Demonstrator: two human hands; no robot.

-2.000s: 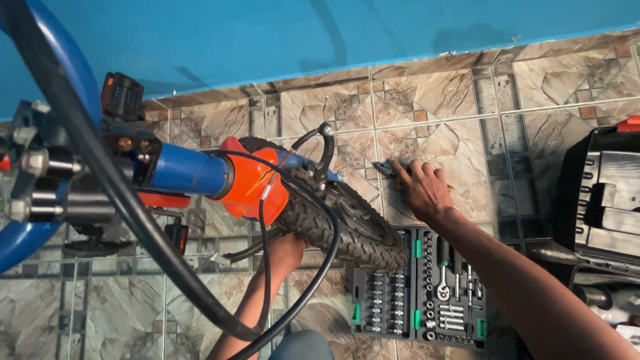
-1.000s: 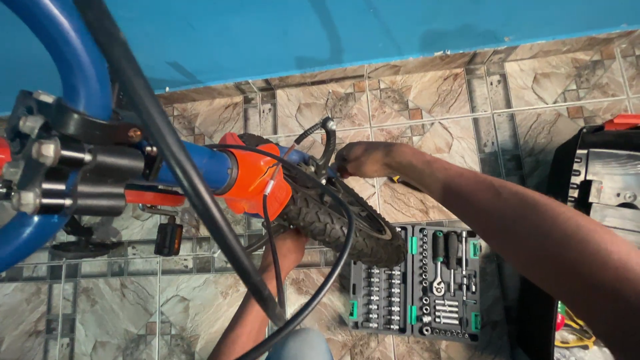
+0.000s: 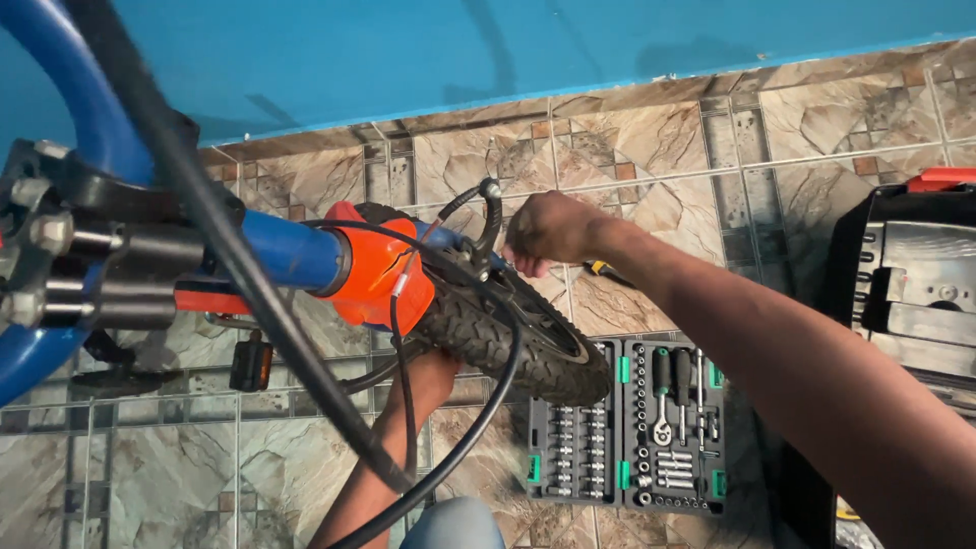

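A bicycle's front wheel with a knobby black tire (image 3: 496,351) points down to the right, below an orange plastic fender (image 3: 381,267) on the blue frame. My right hand (image 3: 550,232) is beside the far side of the wheel, near the black brake arm (image 3: 492,221), its fingers curled; whether they grip something small there cannot be made out. From below, my left hand (image 3: 438,374) reaches behind the tire, and its fingers are hidden. Black cables (image 3: 515,366) loop across the front of the wheel. A tool with a yellow and black handle (image 3: 606,271) lies partly hidden under my right forearm.
An open socket set case (image 3: 625,427) with a ratchet (image 3: 662,404) lies on the tiled floor beside the tire. At right stands a black toolbox (image 3: 862,290) with a metal tray. A blue wall (image 3: 610,38) runs behind. The handlebar stem (image 3: 114,267) and a pedal (image 3: 252,362) are at left.
My right hand was on the floor by a tool two seconds ago, away from the wheel; it has moved left to the wheel. My left hand has stayed behind the tire.
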